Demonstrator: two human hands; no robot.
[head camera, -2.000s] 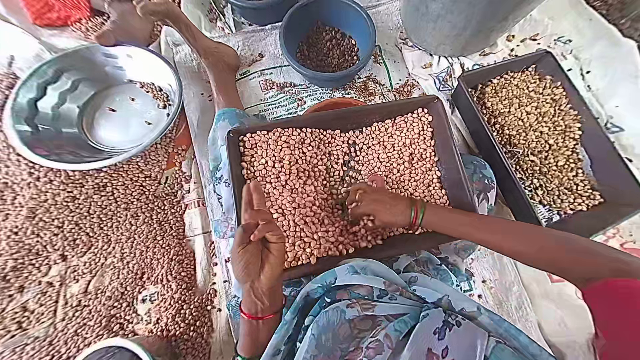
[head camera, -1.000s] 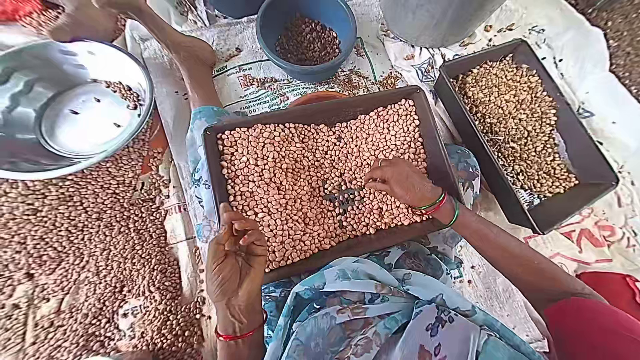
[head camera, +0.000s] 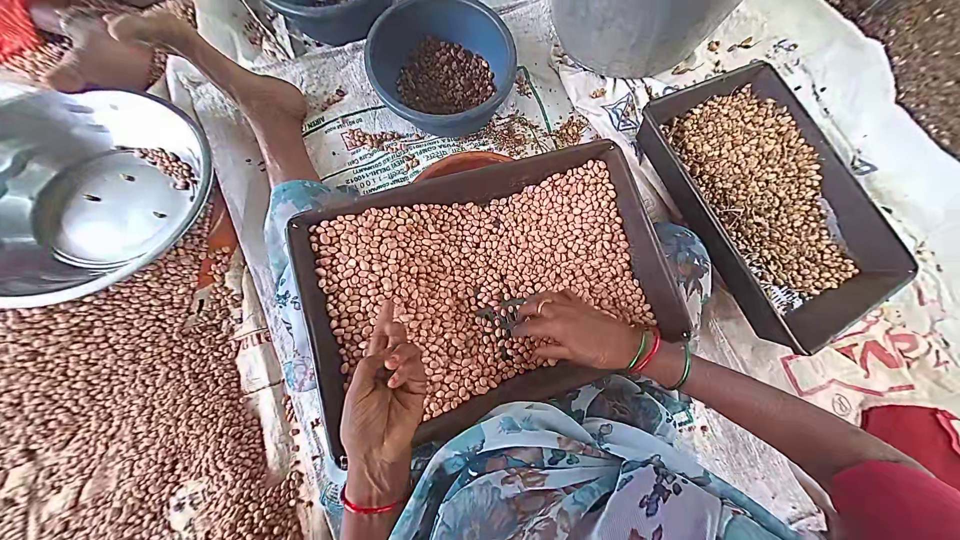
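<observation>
A dark rectangular tray (head camera: 491, 184) lies tilted across my lap, spread with pinkish-brown shelled nuts or seeds (head camera: 420, 262) that look like peanuts. My right hand (head camera: 574, 330) rests palm down among them at the tray's lower right, fingers spread over a small bare patch of the tray floor; whether a kernel is between the fingers cannot be told. Over the tray's lower left corner my left hand (head camera: 386, 394) is raised, palm up, index finger extended and the other fingers curled towards the thumb. Whether it pinches anything small is not visible.
A second dark tray (head camera: 847, 187) with tan kernels or pods stands at the right. Beyond my tray are a blue bowl (head camera: 442, 120) of dark pieces, a grey container (head camera: 637, 34) and an orange rim (head camera: 461, 163). A steel basin (head camera: 112, 225) stands left, beside loose kernels (head camera: 112, 397). My bare leg extends top left.
My right hand has shifted among the kernels, staying near the bare patch. My left hand's index finger, bent a second ago, now points up. The view has moved slightly.
</observation>
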